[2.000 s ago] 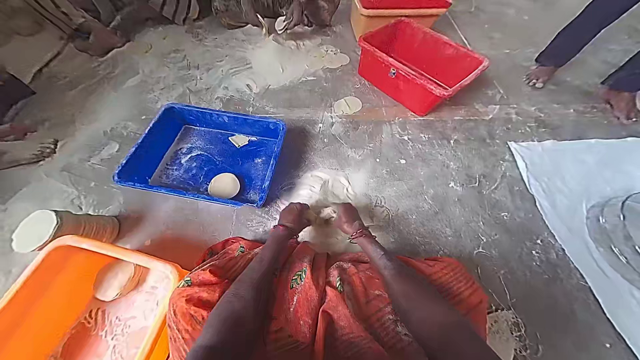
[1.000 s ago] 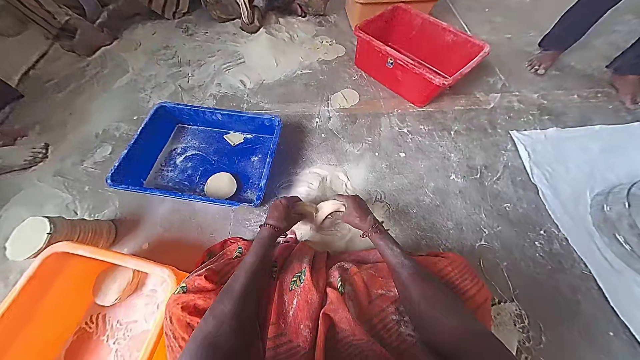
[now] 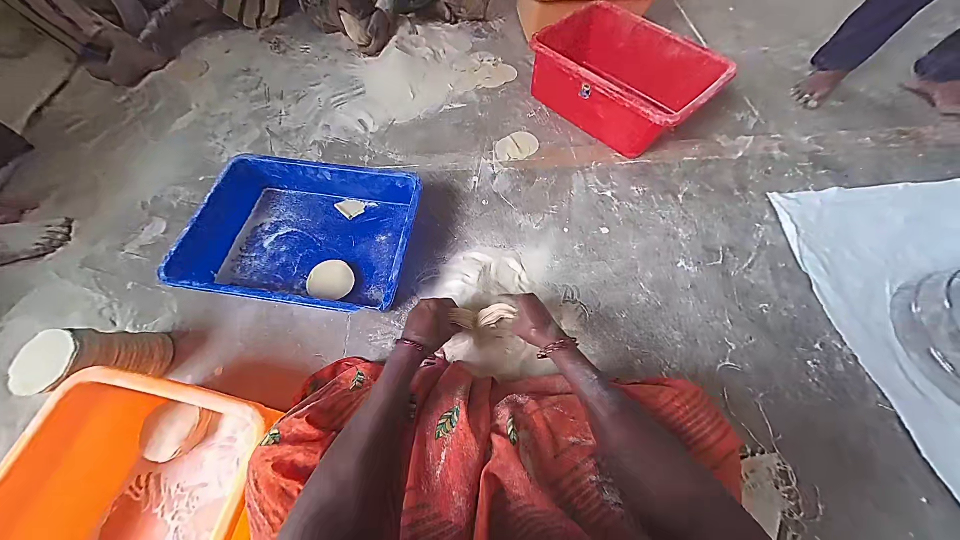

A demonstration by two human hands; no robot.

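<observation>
Between my left hand and my right hand is a bundle of pale dough discs, gripped at its two ends and bent in the middle. Both hands are closed on it, just above a heap of white flour on the floor. Left of the hands is a blue plastic tray, with a round dough disc or stack and a small pale piece in it. At the lower left an orange tray holds a stack of discs.
A long stack of discs lies on its side behind the orange tray. Farther off stand a red plastic bin and loose discs. A white sheet spreads at the right. Other people's feet and hands are at the top and left edges.
The dough between my hands shows more plainly now than two seconds ago, and the hands are a little farther apart. The trays and the red bin stand as before.
</observation>
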